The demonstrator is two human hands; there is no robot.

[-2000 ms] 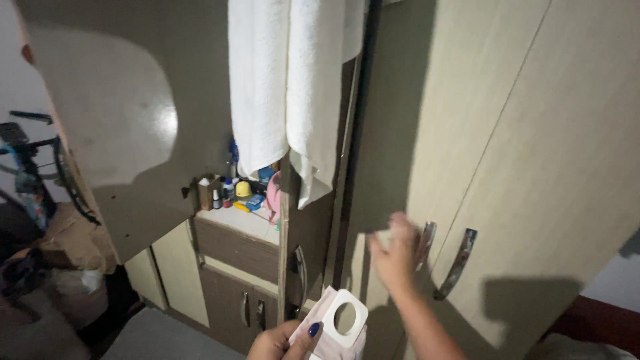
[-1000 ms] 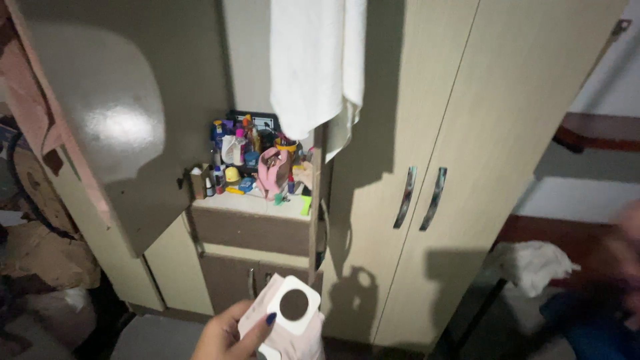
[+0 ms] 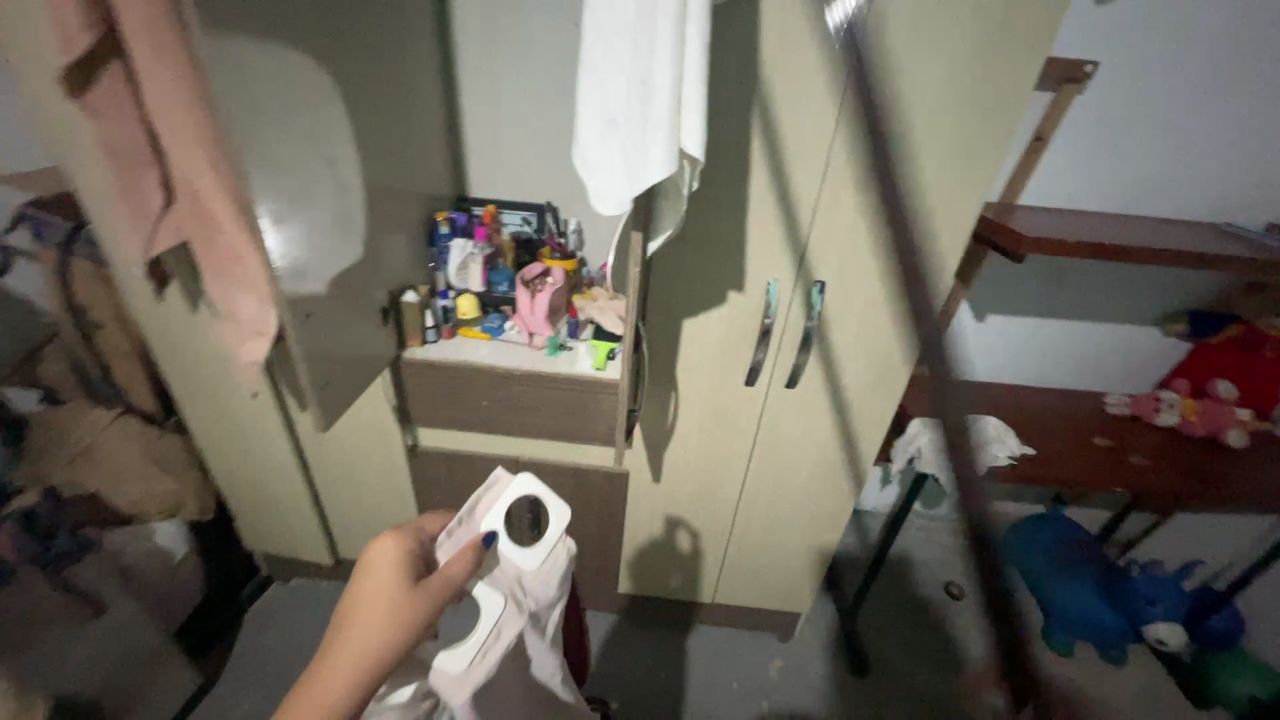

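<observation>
My left hand (image 3: 405,590), low and left of centre, grips the top edge of a pale pink cloth, apparently a curtain (image 3: 515,640), with white square eyelet rings (image 3: 540,550). The thumb presses beside the upper ring, whose round hole faces the camera; folds of cloth hang below. A long dark rod (image 3: 930,340), blurred, slants from the top right of centre down to the bottom edge, with a shiny tip at its upper end. At its lower end is a blurred, dark reddish shape, perhaps my right hand (image 3: 1035,695); its fingers cannot be made out.
Behind stands a wardrobe (image 3: 790,480) with an open door (image 3: 330,200) at left. A white towel (image 3: 640,100) hangs above a shelf (image 3: 500,358) of bottles and small items. At right are a wooden shelf (image 3: 1130,235), a brown table (image 3: 1080,460) and blue plush toys (image 3: 1070,580).
My right hand has moved away from the wardrobe handles to the right. The long rod has come into view. My left hand still holds the cloth. The view has swung right.
</observation>
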